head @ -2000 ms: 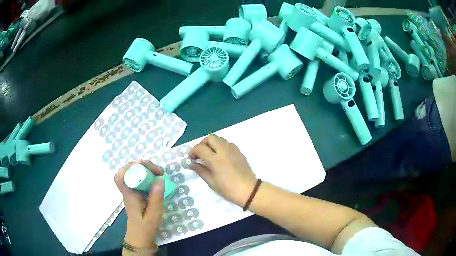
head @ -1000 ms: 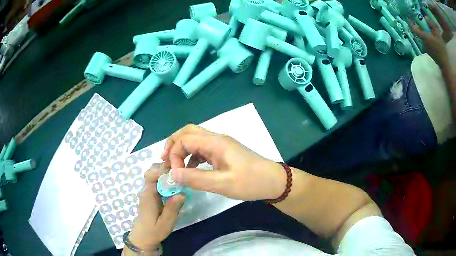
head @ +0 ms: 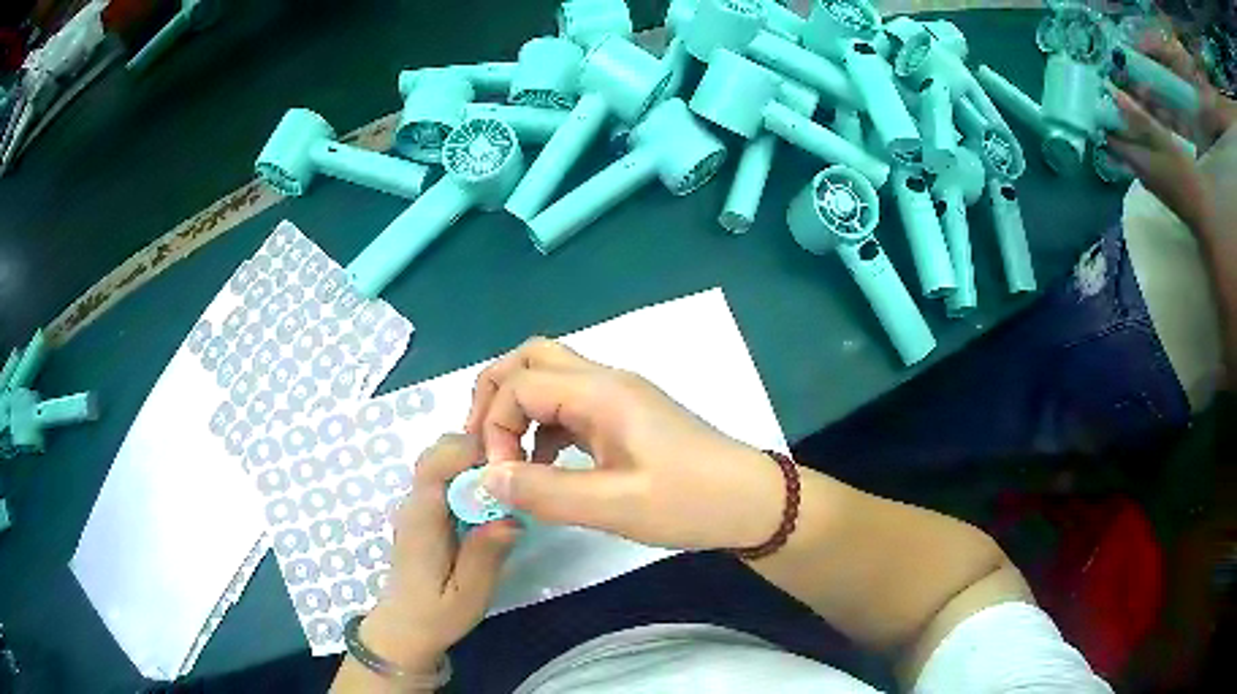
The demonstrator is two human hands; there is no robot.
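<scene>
My left hand (head: pixel 441 549) is closed around a teal fan, whose round end (head: pixel 475 496) points up towards me; most of the fan is hidden by my hands. My right hand (head: pixel 583 441) has thumb and fingertips pinched on that round end, where a small pale round label shows partly under the thumb. The working label sheet (head: pixel 332 495) lies under my hands, with grey ring-like discs on its left part and bare white on its right. A stack of label sheets (head: pixel 163 508) lies at the left, partly under it.
A heap of teal fans (head: pixel 665 143) lies across the far side and right. A few fans (head: pixel 52 407) lie at the left edge. Another person's hands (head: pixel 1153 143) hold a fan at the upper right; their leg (head: pixel 1085 325) is beside the table's edge.
My right hand has moved from the label sheet to the fan's round end and stays there, pinching. My left hand still holds the fan. The view has shifted. The other person's hands have come into view.
</scene>
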